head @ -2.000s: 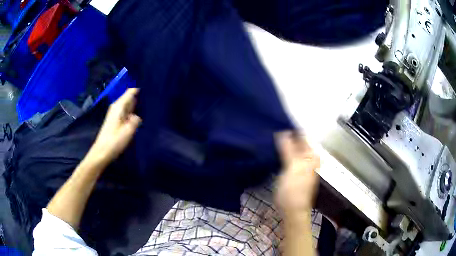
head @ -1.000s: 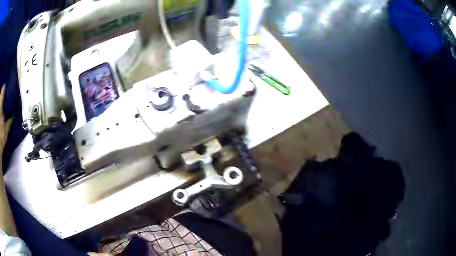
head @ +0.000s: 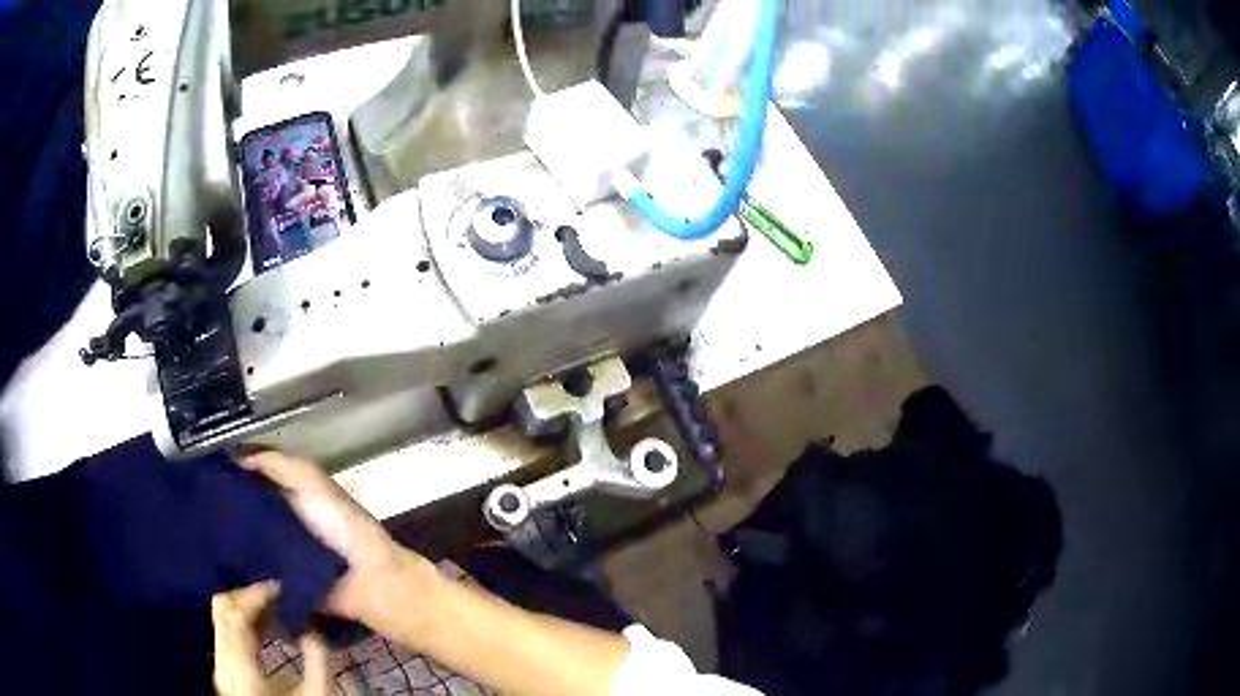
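Observation:
The navy fabric piece (head: 150,544) spreads across the lower left, its upper edge close below the machine's black presser foot and needle area (head: 197,360). My right hand (head: 340,524) grips the fabric near its right edge, just below the needle area; its fingertips are partly hidden. My left hand (head: 265,632) is at the bottom edge of the picture, partly cut off, and pinches the fabric's lower corner. The sewing machine's off-white body (head: 354,306) runs to the right of the needle area.
A lit smartphone (head: 295,188) lies behind the machine arm. A blue hose (head: 721,190) curves over the machine's right end. Green snips (head: 778,231) lie near the table's right edge. A pale bracket (head: 592,456) juts below the body. A black cloth heap (head: 884,544) is at lower right.
Since one second ago, both hands have come into clear view at lower left, holding the navy fabric below the needle area. The view has shifted slightly; two seconds ago it faced further left.

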